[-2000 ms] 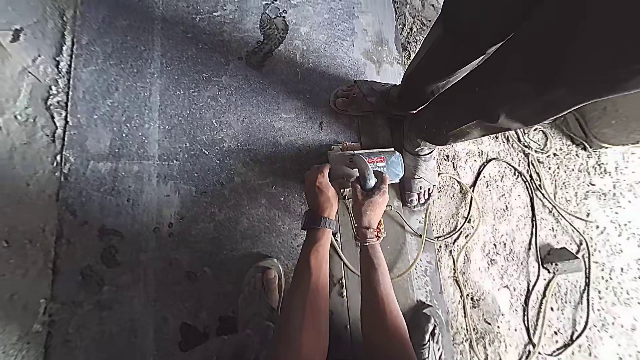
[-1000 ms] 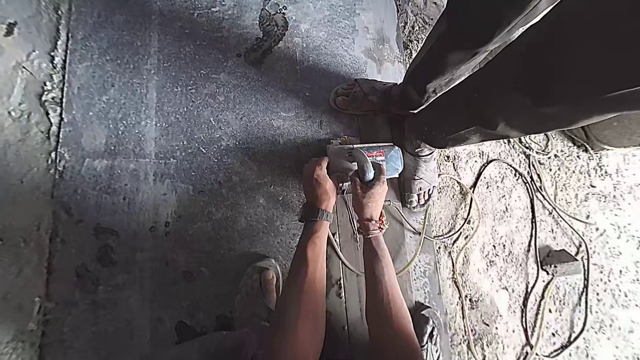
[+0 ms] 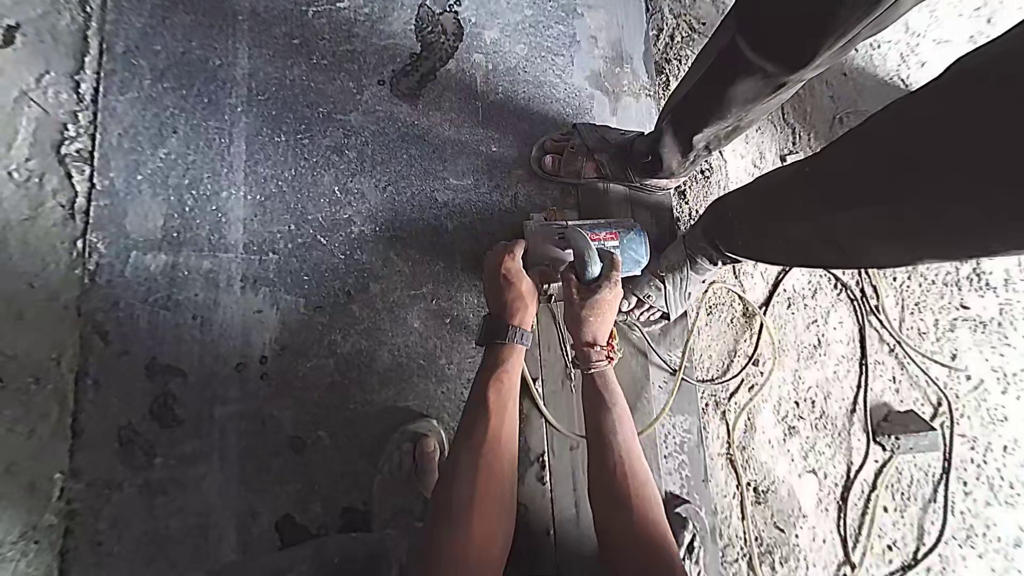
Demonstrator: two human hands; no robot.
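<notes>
A blue and grey handheld power saw, its kind not fully clear, lies low over a long straight board or stone strip. My left hand, with a watch at the wrist, grips the grey front part of the tool at its left end. My right hand, with red threads around the wrist, is closed around the tool's curved handle. The blade and the underside of the tool are hidden.
Another person's sandaled feet stand just beyond and beside the tool, on the right. Yellow and black cables loop over rough ground around a small block. A large dark slab spreads to the left. My own foot is below.
</notes>
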